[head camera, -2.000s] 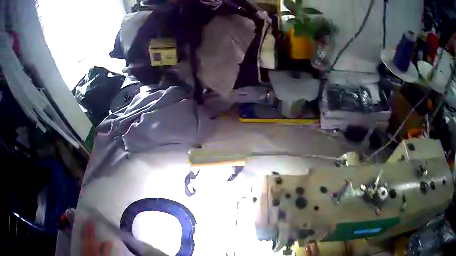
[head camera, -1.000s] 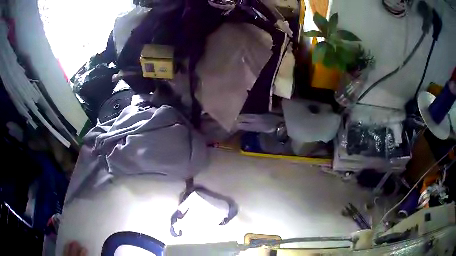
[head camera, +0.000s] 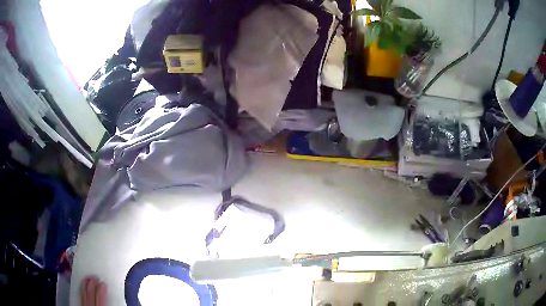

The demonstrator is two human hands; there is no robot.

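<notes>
The navy curved fabric piece (head camera: 140, 273) lies flat on the white table near the bottom left, its lower part cut off by the picture's edge. My left hand (head camera: 93, 291) shows only as a few fingertips at the bottom edge, left of the navy piece and apart from it; whether it holds anything cannot be told. My right hand is not in view. A thin dark curved piece (head camera: 263, 209) lies farther back on the table as an open loop. The cream sewing machine (head camera: 413, 290) stands at the lower right, with a pale lamp bar (head camera: 239, 268) over the table.
Grey fabric (head camera: 173, 155) is heaped at the back left. Behind it are dark garments and a small yellow box (head camera: 184, 54). A yellow-edged tray (head camera: 341, 159), a white box (head camera: 443, 167) with dark contents, a plant (head camera: 389, 24) and a purple thread cone (head camera: 528, 92) stand at the back right.
The view has shifted, so the machine sits lower than two seconds ago. My left fingers are farther from the navy piece than then. Slightly more of that piece shows than one second ago.
</notes>
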